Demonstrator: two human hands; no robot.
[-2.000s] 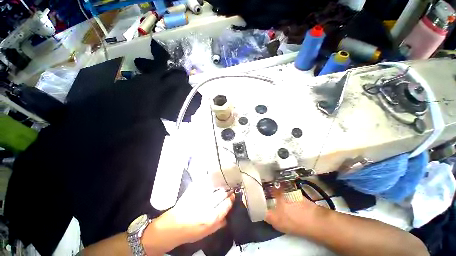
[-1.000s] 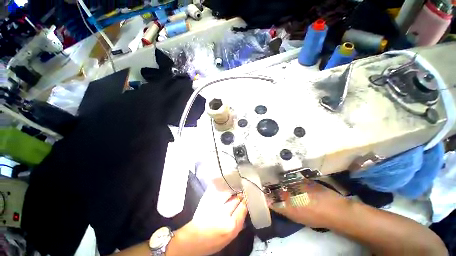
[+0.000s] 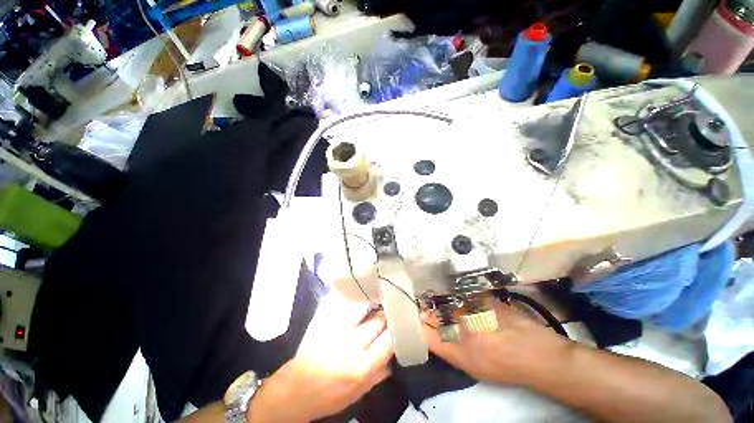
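Note:
A black garment body (image 3: 157, 248) spreads over the table left of the machine head. A black fabric piece (image 3: 426, 380) lies under the front of the off-white sewing machine head (image 3: 529, 223). My left hand (image 3: 339, 355), with a watch at the wrist, rests on the black fabric beside the needle area, its fingertips in strong glare. My right hand (image 3: 488, 343) is on the right side, partly behind the thread tension assembly (image 3: 471, 318). The pale take-up lever cover (image 3: 403, 318) stands between my hands. The needle and presser foot are hidden, and neither hand's grip shows clearly.
The white lamp (image 3: 274, 277) hangs left of the head. A blue cloth bundle (image 3: 661, 285) is tied below the head at right. Blue thread spools (image 3: 526, 66) and clear plastic bags (image 3: 405, 70) lie behind. A lime-green box (image 3: 33, 216) is at far left.
The view has shifted slightly. The black garment's lower left edge has moved, showing more white surface below it. Both hands remain beside the needle area.

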